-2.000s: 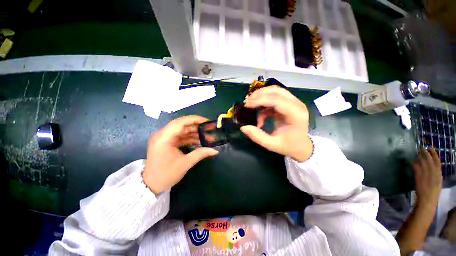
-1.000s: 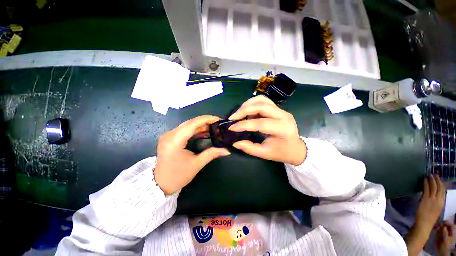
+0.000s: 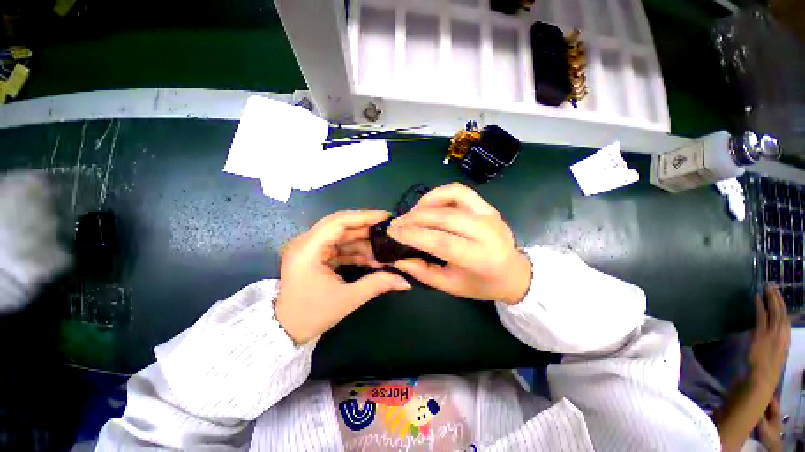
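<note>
My left hand (image 3: 331, 272) and my right hand (image 3: 463, 243) meet in front of me over the green bench. Between their fingers they hold a small black watch case (image 3: 386, 244). My right fingers cover much of it, so whether a screen sits in it cannot be told. A dark thin outline shows just behind my right fingers. Spare display modules (image 3: 492, 152) with orange-gold tails lie stacked beyond my right hand, near the rail.
White wipes (image 3: 276, 146) and thin dark tweezers lie at left by the rail (image 3: 168, 104). Beyond it stands a white blister tray (image 3: 432, 57). At right are a small wipe (image 3: 604, 169), a bottle (image 3: 693, 162), a wire rack and a person's hand. A blurred white shape is at far left.
The black case and the screen have come together between my hands, and the gold tail no longer shows there. My right hand has moved left. A blurred white shape has entered at far left.
</note>
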